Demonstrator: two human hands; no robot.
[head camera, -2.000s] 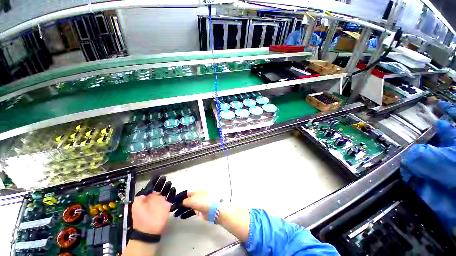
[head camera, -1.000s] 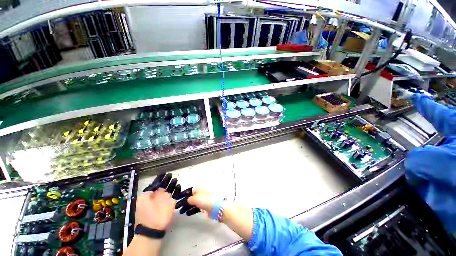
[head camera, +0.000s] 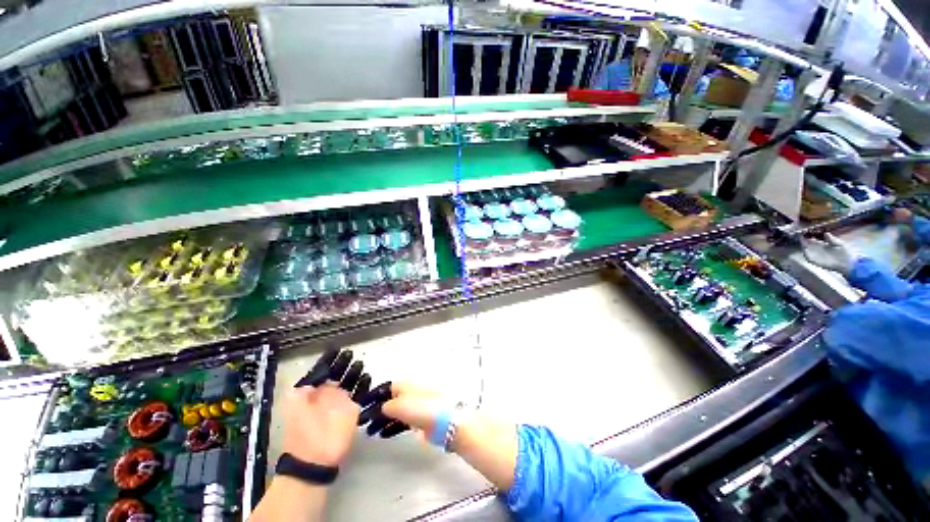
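My left hand (head camera: 324, 410), with black finger cots and a black wristband, is over the whitish conveyor surface. Its fingers are apart and nothing shows in it. My right hand (head camera: 396, 409), with black cots and a light blue wrist strap, meets the left hand at the fingers. Its fingertips are partly hidden, so its grip is unclear. A green circuit board (head camera: 100, 418) lies in a black carrier (head camera: 261, 426) just left of my hands, cut off by the lower picture edge. It bears orange-copper rings, grey-black blocks and long white-silver bars. Neither hand visibly touches it.
Another board (head camera: 720, 293) lies in a carrier to the right. A neighbour's blue sleeve (head camera: 885, 342) is at far right. The shelf holds clear trays of yellow-topped parts (head camera: 184, 267) and pale blue round parts (head camera: 507, 227), and a brown bin (head camera: 678, 208). A blue cord (head camera: 460, 184) hangs ahead.
The neighbour's arm, extended toward the shelf a second ago, is now lower over the conveyor. My hands stay together in nearly the same pose. The view has shifted slightly.
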